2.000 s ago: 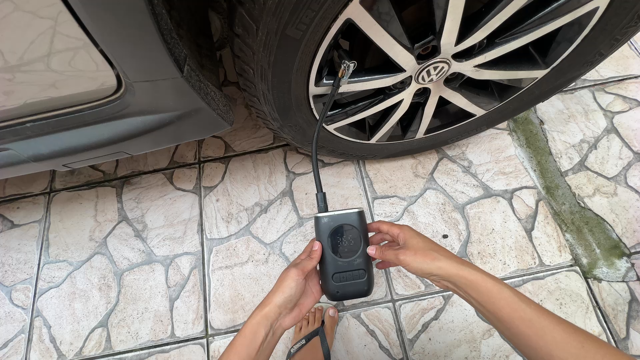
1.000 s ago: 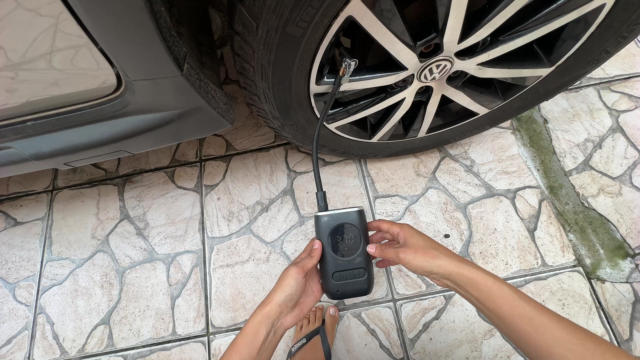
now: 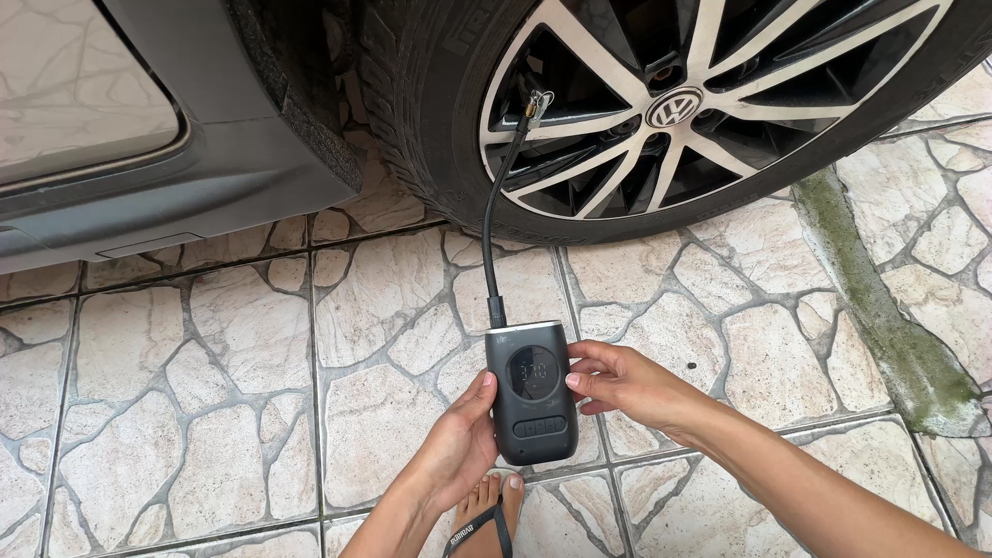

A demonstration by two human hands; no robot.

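A black portable tyre inflator with a lit round display is held upright between both hands. My left hand grips its left side, thumb along the edge. My right hand holds the right side with its fingertips. From the inflator's top, a black air hose curves up to a brass-coloured hose fitting at the valve area of the alloy wheel. The wheel's spokes and the fitting hide the valve itself.
The Volkswagen's tyre stands on stone-patterned floor tiles. Grey car bodywork is at upper left. A foot in a black flip-flop is below the inflator. A small dark bit and a mossy strip lie at right.
The digits on the inflator's display have changed. Both hands keep their hold on it, and the hose remains at the wheel.
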